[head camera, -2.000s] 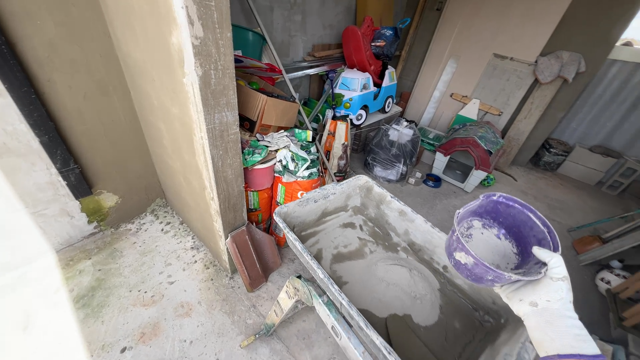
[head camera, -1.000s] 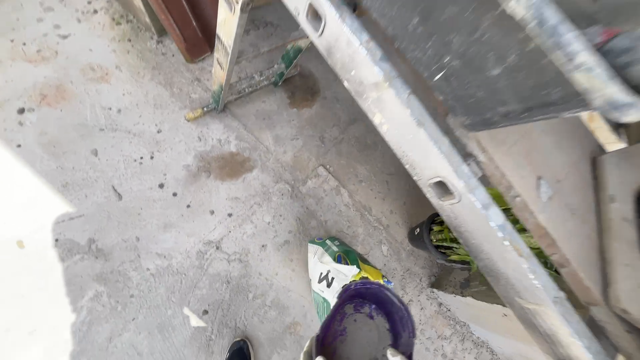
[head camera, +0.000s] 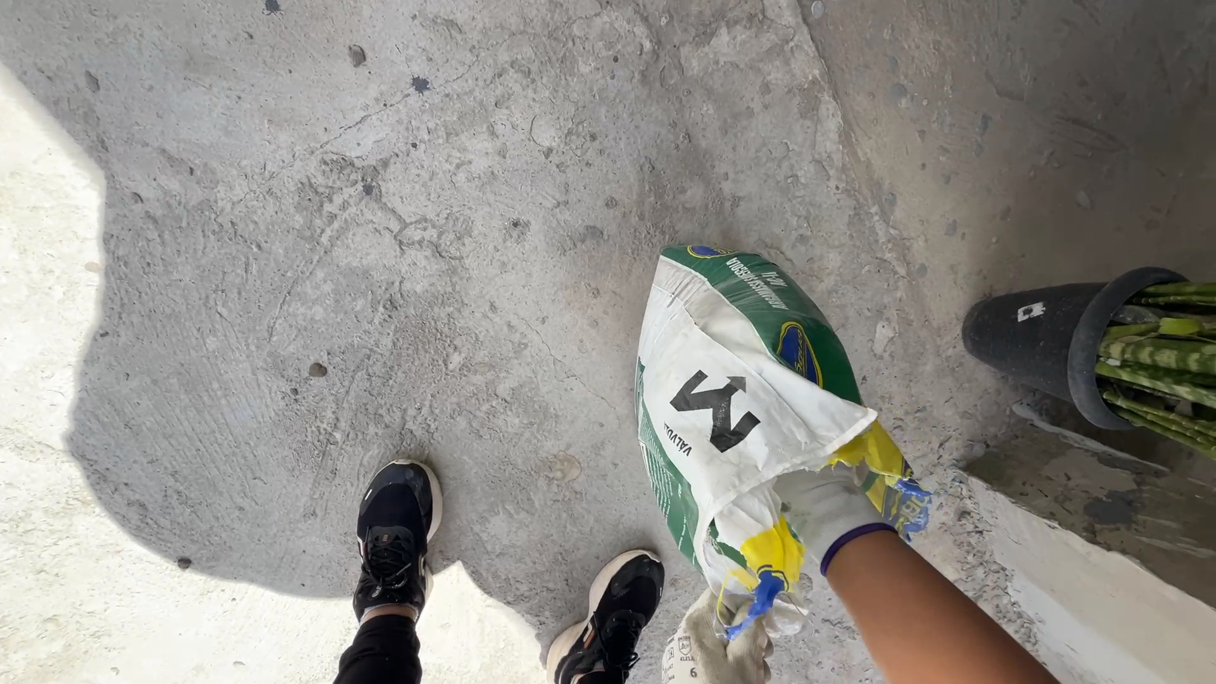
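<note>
A green and white bag (head camera: 731, 380), torn at its mouth and bearing writing, stands on the concrete floor in front of my feet. With its fingers closed on the torn blue and yellow edge, my gloved left hand (head camera: 717, 641) is at the bottom of the view. The gloved right hand (head camera: 831, 508) reaches into the bag's mouth from the right, its fingers hidden inside, so its grip cannot be told. The bag's contents are also out of sight.
A dark plant pot (head camera: 1031, 332) with upright green leaves is at the right, beside a low concrete ledge (head camera: 1092, 560). My dark shoes (head camera: 394, 532) rest on the rough floor (head camera: 475, 237) at the lower left and lower middle.
The view has swung down to the floor. The purple bucket, held over the mixing tub and later above the bag, is out of view. Both hands are now at the bag's mouth.
</note>
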